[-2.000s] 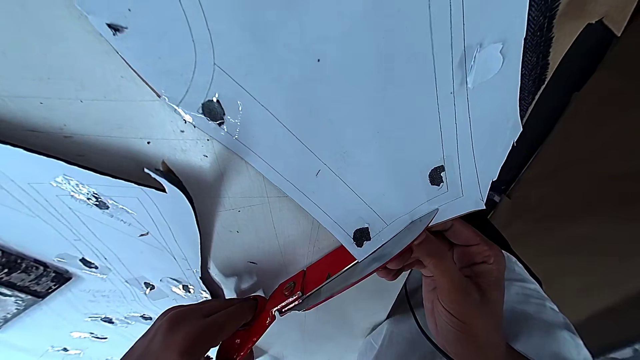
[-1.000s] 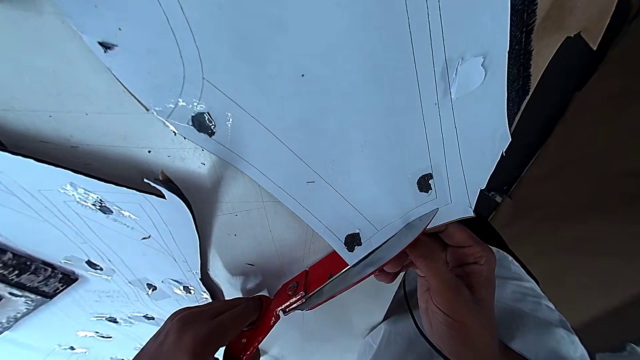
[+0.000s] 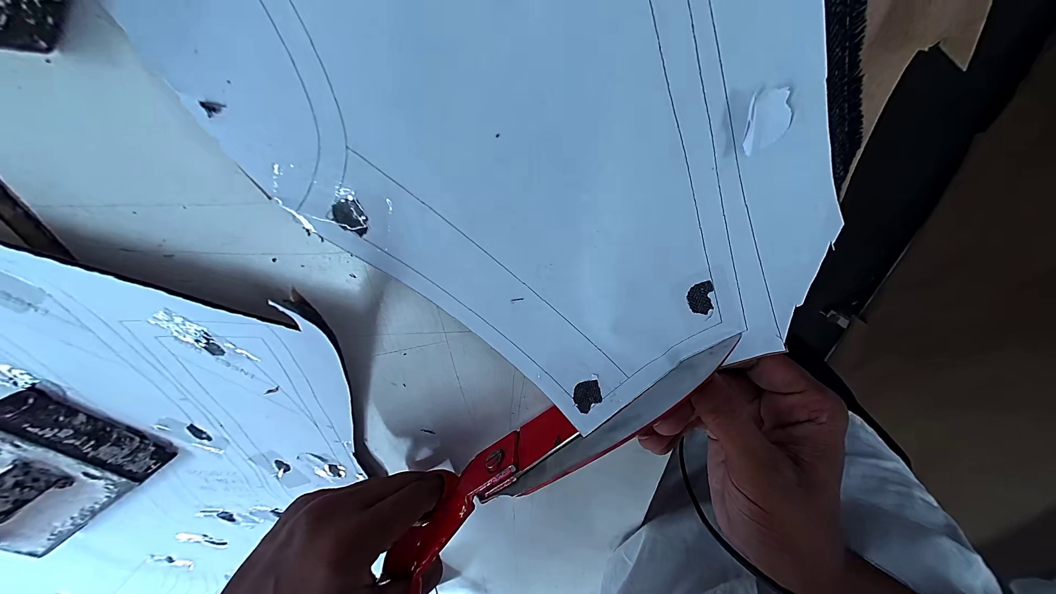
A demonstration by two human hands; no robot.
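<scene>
My left hand (image 3: 346,528) is closed around the red handles of large fabric shears (image 3: 643,412) at the bottom centre. Their blades lie along the lower edge of a large white pattern sheet (image 3: 511,165), which has drawn lines and small holes showing dark fabric. One blade rests over the sheet near its corner. At the right, my right hand (image 3: 775,462) has its thumb and fingers pinched at the sheet's lower edge, close beside the blade tip. What its fingertips hold underneath is partly hidden.
A second white pattern sheet (image 3: 239,363) on dark fabric lies at the left, with a black and silver bracket-shaped object (image 3: 91,429) on it. Black fabric (image 3: 907,173) and brown paper (image 3: 916,41) lie at the right. A dark cable (image 3: 709,516) hangs by my right wrist.
</scene>
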